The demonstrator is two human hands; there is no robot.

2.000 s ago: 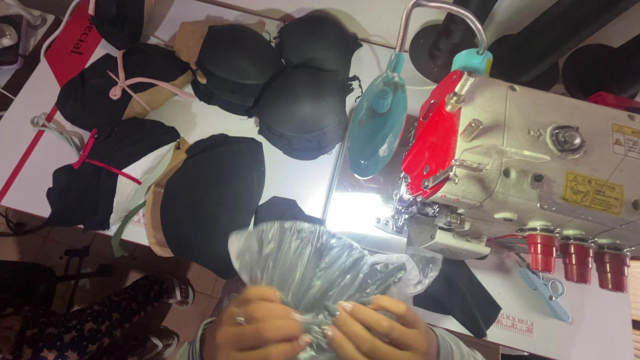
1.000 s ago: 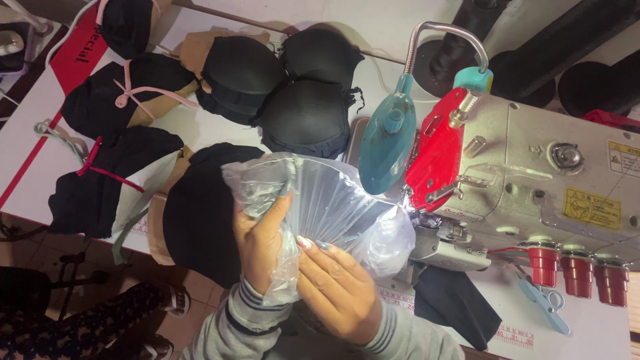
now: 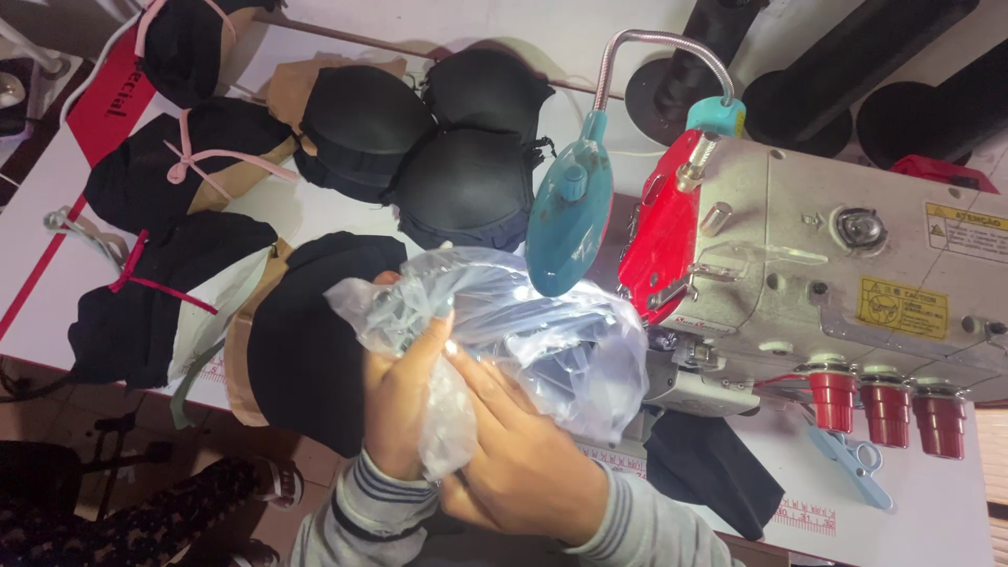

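Observation:
A clear plastic bag [image 3: 567, 339], crumpled and lit from the right, is held in front of the sewing machine. Its gathered edge is gripped by my left hand [image 3: 402, 394], with the thumb pointing up. My right hand [image 3: 520, 449] presses against the bag beside it, fingers extended and partly hidden by the plastic. What the bag contains cannot be made out. Behind my left hand lies a black fabric piece with a tan edge [image 3: 315, 339]. Black moulded cups [image 3: 472, 181] rest just beyond the bag.
An industrial sewing machine [image 3: 787, 252] with a red cover stands at the right, a teal lamp [image 3: 571, 213] hanging before it. Black pieces with pink ties [image 3: 189, 157] lie at the left. Blue thread snips [image 3: 854, 465] and black cloth [image 3: 713, 472] lie near the front edge. Another person's foot [image 3: 279, 484] shows below.
Both hands have come up from the lower edge with the bag. My left hand has turned upright around the gathered plastic, and the bag now spreads toward the machine.

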